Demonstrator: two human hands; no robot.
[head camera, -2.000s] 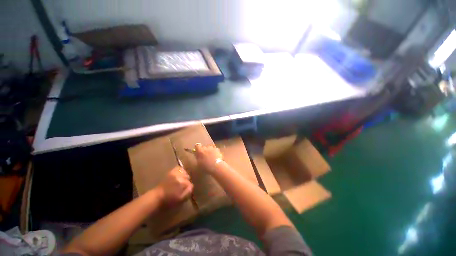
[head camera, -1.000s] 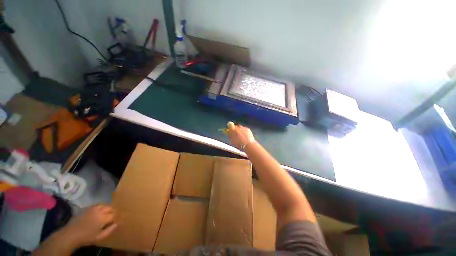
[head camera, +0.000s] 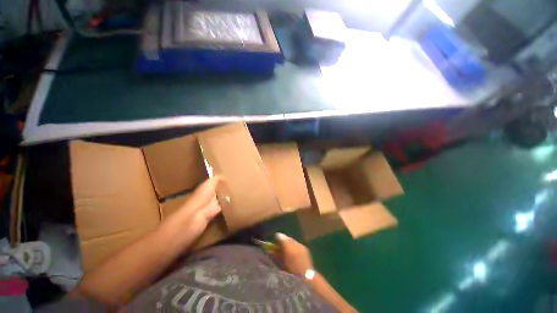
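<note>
A large brown cardboard carton (head camera: 116, 189) stands in front of me below the bench, its long flaps apart. My left hand (head camera: 204, 205) is at the edge of its right flap (head camera: 241, 174), which is raised; the fingertips are partly hidden behind the flap. My right hand (head camera: 292, 252) is low, to the right of the carton near my body, closed on a slim yellow utility knife (head camera: 267, 246). The knife is apart from the carton.
A second open carton (head camera: 354, 192) stands on the green floor to the right. The bench (head camera: 183, 101) bears a blue-sided unit with a framed, shiny top (head camera: 223, 27), a white box (head camera: 327, 25) and blue bins (head camera: 452, 58).
The carton's long flaps have spread apart. My left hand has moved right to the right flap. My right hand, with the knife, has come from over the bench down beside my body.
</note>
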